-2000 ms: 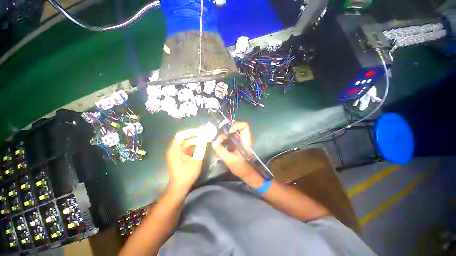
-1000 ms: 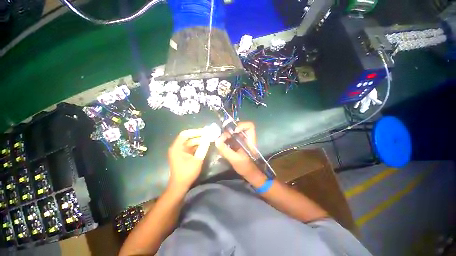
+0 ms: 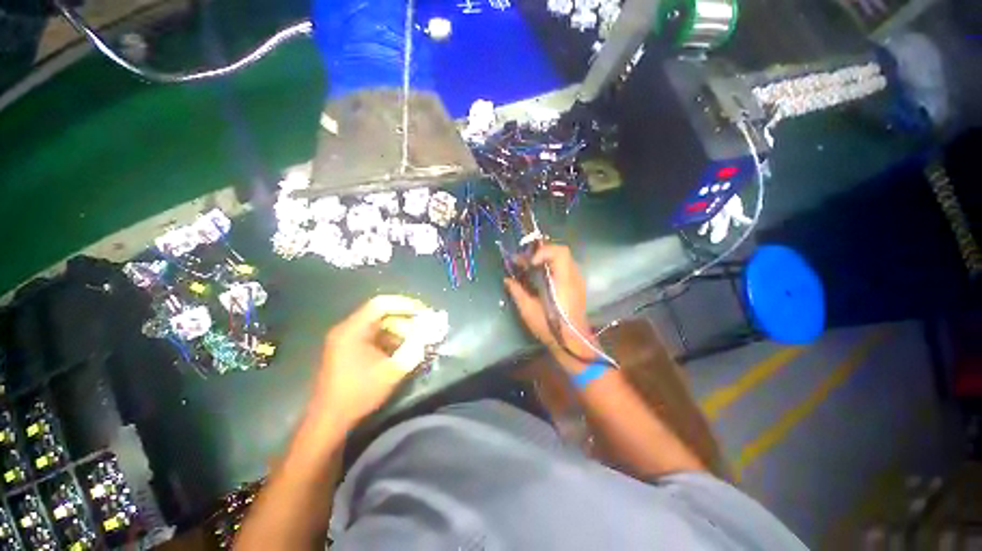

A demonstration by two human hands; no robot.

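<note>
My left hand [image 3: 361,355] is closed around a white plastic housing [image 3: 433,325], with yellow coverings on the fingers, near the bench's front edge. My right hand [image 3: 547,282] holds the slim soldering iron [image 3: 532,239], its pale cable trailing over the blue wristband [image 3: 589,373]. The right hand is beside the red and blue lead wires [image 3: 463,250]; whether its fingers touch a wire is unclear. A pile of white housings [image 3: 361,226] lies before the grey duct hood [image 3: 388,140]. More wires [image 3: 533,161] are heaped right of the hood.
Finished assemblies [image 3: 205,307] lie in a loose heap at left. A black parts tray [image 3: 92,463] is at lower left. The soldering station [image 3: 705,194] stands at right, with a green solder reel [image 3: 705,19] above it. A blue round stool [image 3: 784,293] is beyond the bench.
My right hand has moved away from the left hand, up and right towards the wires, with the iron. The left hand has shifted slightly down and left, still holding the housing. The view has shifted.
</note>
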